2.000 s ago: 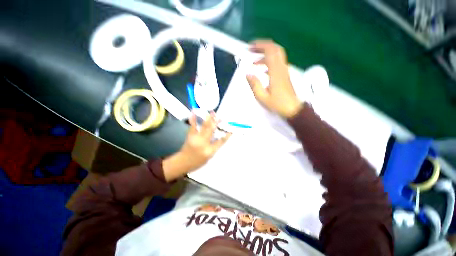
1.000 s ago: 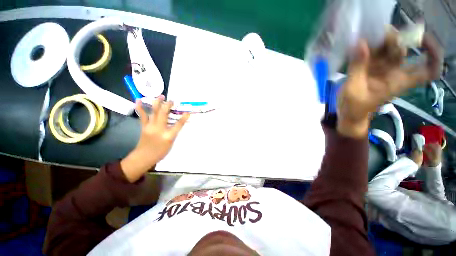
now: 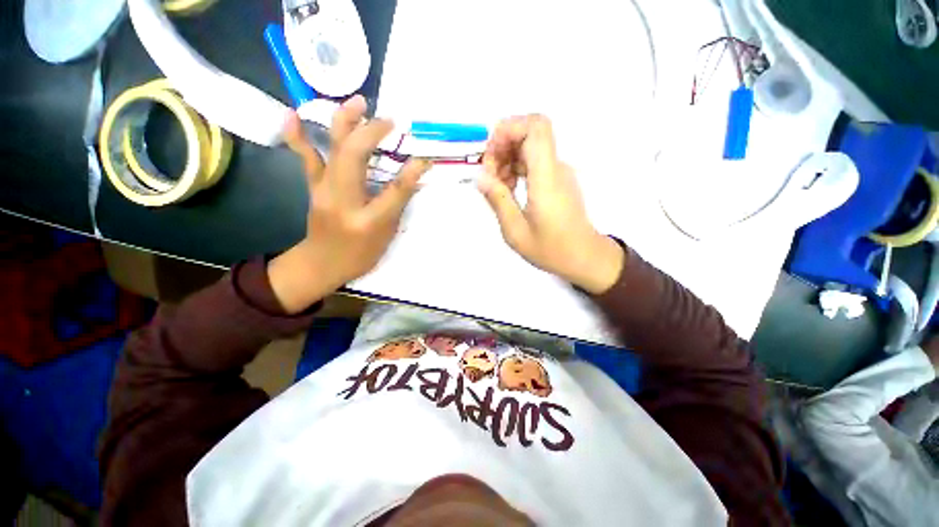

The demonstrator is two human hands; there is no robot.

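Note:
A blue battery cell [image 3: 449, 132] lies on the white sheet with thin red and dark lead wires [image 3: 450, 161] beside it. A curved white housing [image 3: 201, 80] runs from the upper left to my left hand. My left hand [image 3: 348, 201] has its fingers spread over the housing's end and the wires, partly hiding them; no grip shows. My right hand [image 3: 546, 206] has thumb and fingertips pinched at the wires' right end, just right of the cell. Any small piece between these fingertips is too small to tell.
Another housing end [image 3: 327, 46] with a blue cell [image 3: 286, 64] lies behind. Masking tape rolls [image 3: 151, 144] and a white roll [image 3: 64, 23] are left. A wired blue cell [image 3: 738, 121], housing [image 3: 824, 187], blue dispenser [image 3: 846, 211] and crumpled waste [image 3: 842, 303] are right. A person's sleeve [image 3: 875, 412] shows lower right.
My right hand has come back from the far right to the wires beside the cell. Another white housing with a blue cell now lies at right on the sheet. My left hand stays at the housing end.

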